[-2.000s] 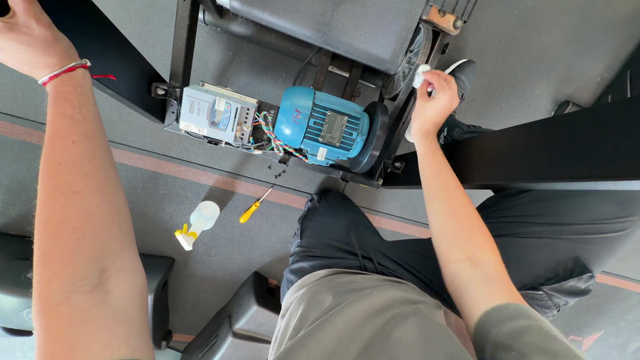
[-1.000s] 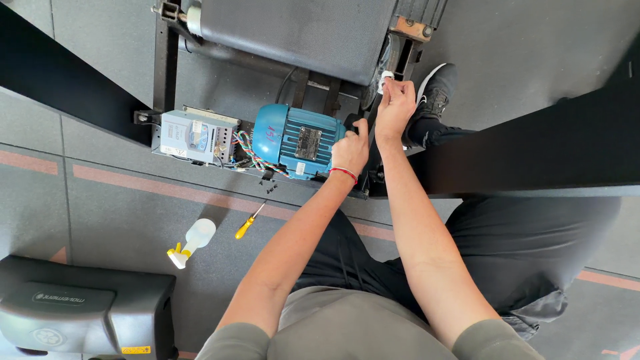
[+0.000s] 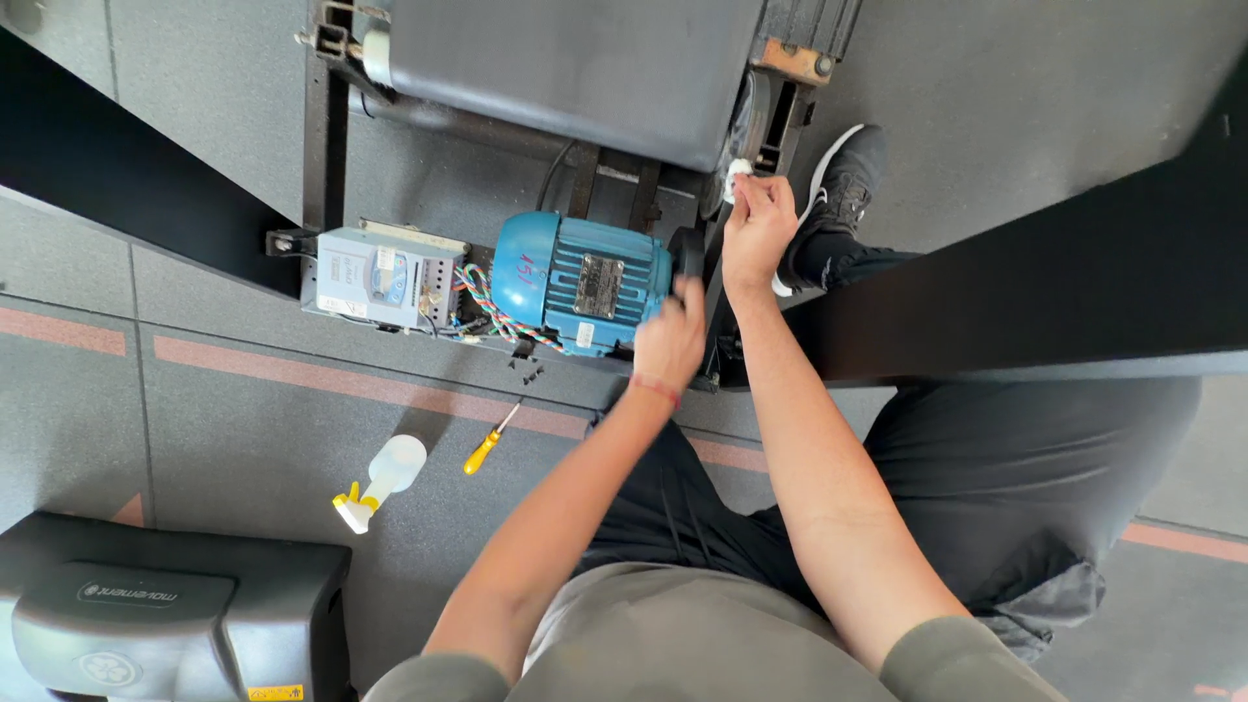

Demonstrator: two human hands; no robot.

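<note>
My right hand [image 3: 760, 229] pinches a white wad, cloth or paper [image 3: 738, 179], against the rim of the pulley wheel [image 3: 749, 122] beside the treadmill's roller. At the black flywheel or pulley [image 3: 686, 255] on the end of the blue electric motor [image 3: 575, 278] is my left hand [image 3: 671, 336], blurred, its fingers reaching to the lower edge; whether they grip it, I cannot tell. Left of the motor, twisted coloured wires [image 3: 492, 307] run to a grey motor drive unit [image 3: 382, 278]. The treadmill's black belt [image 3: 575, 73] stretches above.
On the floor lie a yellow-handled screwdriver [image 3: 485, 450], a spray bottle [image 3: 395, 466] and several small dark screws [image 3: 531, 373]. A black plastic motor cover [image 3: 175, 604] rests at lower left. Black frame uprights [image 3: 1033, 263] slant in from both sides. My shoe [image 3: 846, 180] is beside the frame.
My left hand has come from the far upper left to the motor's pulley. My right hand, with the white wad, has moved from beside the frame onto the pulley wheel.
</note>
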